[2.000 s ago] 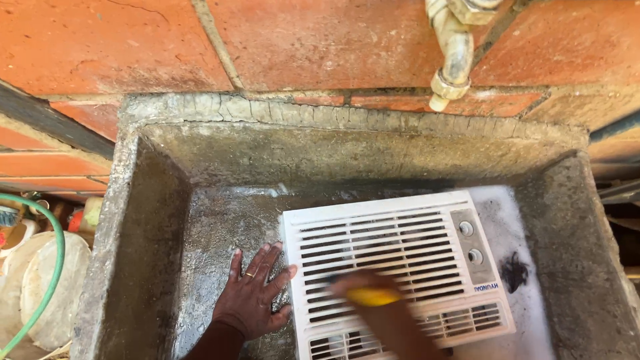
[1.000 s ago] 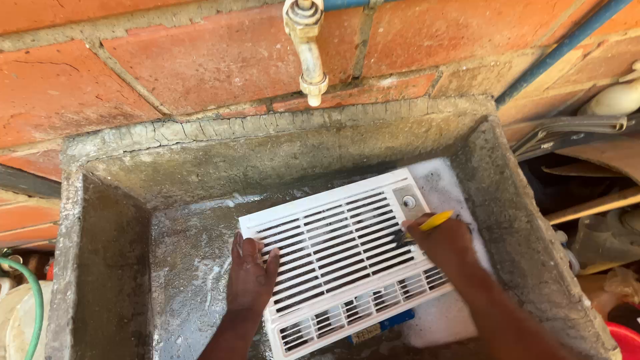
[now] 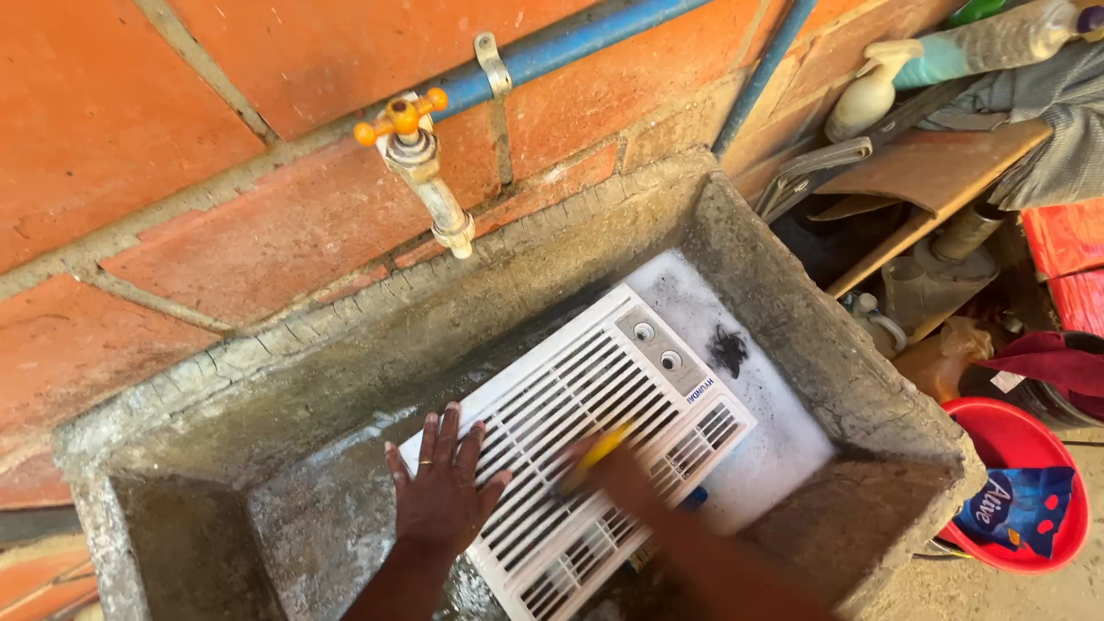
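Note:
A white Hyundai air conditioner front grille (image 3: 552, 431) lies slanted in a concrete sink (image 3: 552, 285), its knob panel toward the upper right. My left hand (image 3: 444, 492), with a ring on one finger, rests spread on the grille's left edge. Blurred by motion, my right hand (image 3: 608, 470) grips a yellow-handled brush (image 3: 611, 444) over the middle of the slats; its bristles are hard to make out. White suds (image 3: 759, 414) cover the sink floor to the right, with a dark tangled clump (image 3: 729, 349) in them. Something blue (image 3: 695, 498) shows partly beneath the grille.
A tap with an orange handle (image 3: 401, 118) hangs over the sink's back rim, fed by a blue pipe (image 3: 595, 47) on the brick wall. To the right are a wooden board (image 3: 940, 207), a spray bottle (image 3: 867, 99) and a red bucket (image 3: 1069, 535) holding a blue packet (image 3: 1018, 509).
The view has swung round to the right. My right hand has moved with the brush from near the knob panel to the middle of the slats. My left hand stays at the grille's left edge.

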